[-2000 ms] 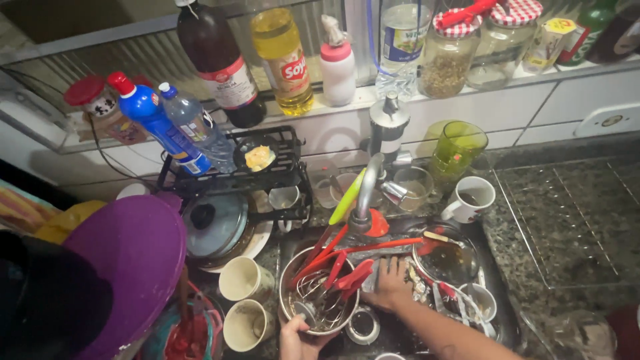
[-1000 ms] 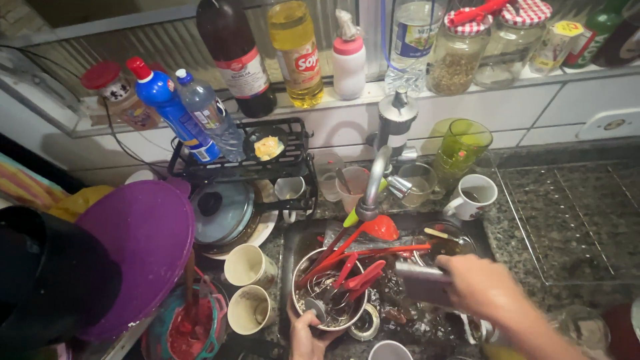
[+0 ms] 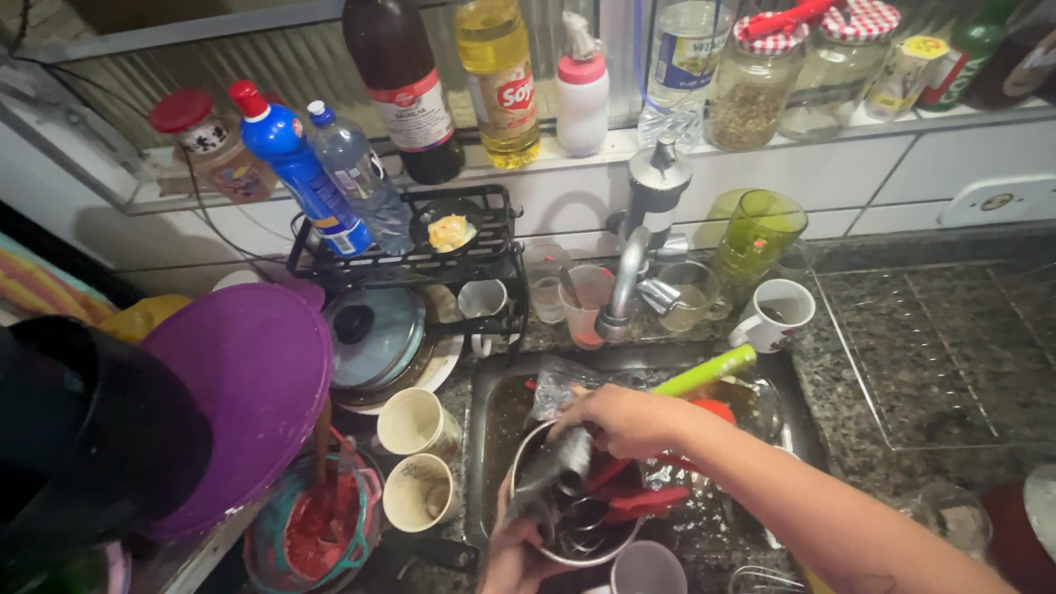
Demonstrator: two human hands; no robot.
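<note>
My left hand (image 3: 520, 540) grips the side of a round white-rimmed container (image 3: 582, 563) in the sink (image 3: 487, 445). Red-handled utensils (image 3: 643, 502) and metal utensils stand in it. Over the container's far left side, my right hand (image 3: 615, 417) holds a blurred grey metal utensil (image 3: 549, 470), its lower part inside the container; its exact kind is unclear. A lime-green handle (image 3: 705, 370) sticks out beyond the right hand, and clear plastic (image 3: 561, 388) lies just behind it. Part of a red utensil (image 3: 716, 410) shows behind the right forearm. The faucet (image 3: 627, 280) stands behind the sink.
Left of the sink stand two beige cups (image 3: 419, 422), a bowl with red residue (image 3: 318, 528) and a purple lid (image 3: 247, 404). A black rack (image 3: 487, 260) holds bottles. A white mug (image 3: 775, 318) and green glass (image 3: 755, 235) stand behind right. A wire rack (image 3: 874, 412) lies on the counter.
My right hand has moved left from the sink's right side to above the container, with the grey metal utensil. My left hand stays on the container.
</note>
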